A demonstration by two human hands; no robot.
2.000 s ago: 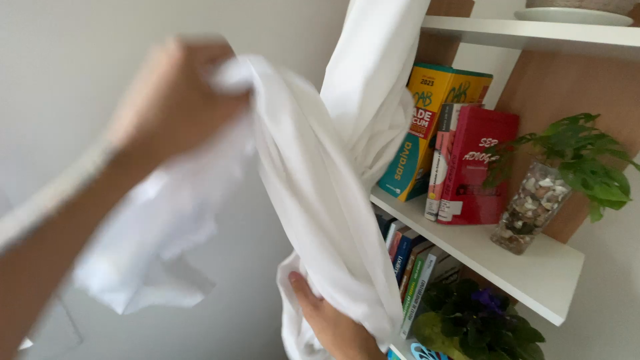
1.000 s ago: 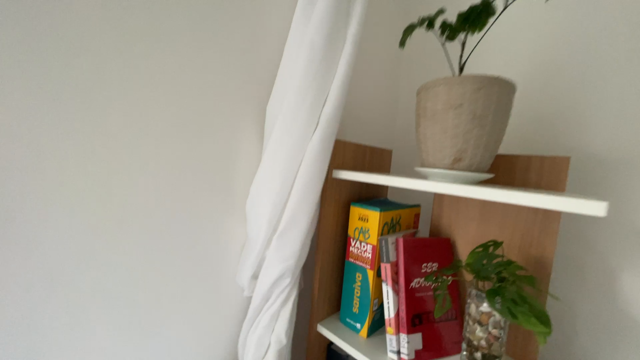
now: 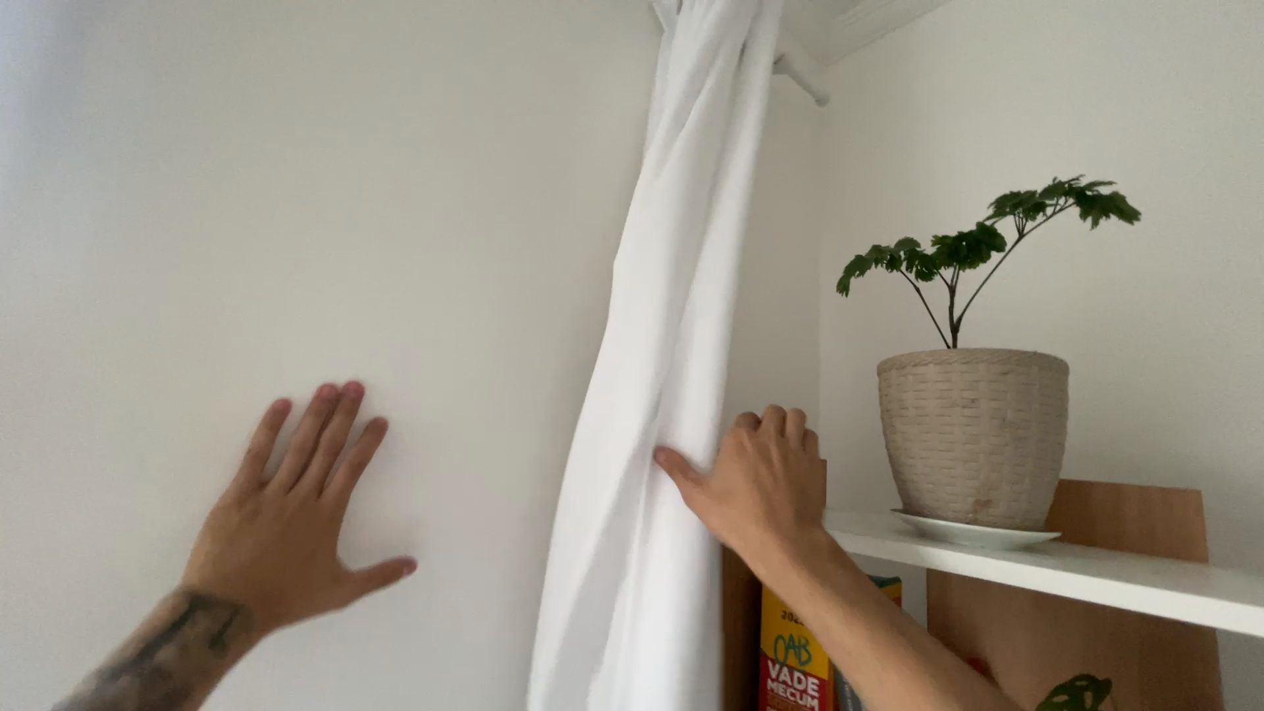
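A white curtain (image 3: 681, 296) hangs gathered from a rod (image 3: 802, 81) near the ceiling, beside the wall corner. My right hand (image 3: 765, 484) is at the curtain's right edge, its thumb lying on the cloth and its other fingers curled behind or beside it; how firmly it grips cannot be told. My left hand (image 3: 286, 513), with a tattooed forearm, is raised palm-forward with fingers apart against or close to the pale wall (image 3: 444, 247). It holds nothing.
On the right, a white shelf (image 3: 1106, 583) with wooden backing bears a woven-pattern plant pot (image 3: 973, 434) on a white saucer (image 3: 973, 534). Below stand a thick yellow and red book (image 3: 790, 652) and part of a leafy plant (image 3: 1076, 694), near my right forearm.
Two seconds ago both hands handled the bunched white cloth; one second ago neither was in view. Now the curtain hangs down, with my right hand at it and my left by the wall. The view has tilted up.
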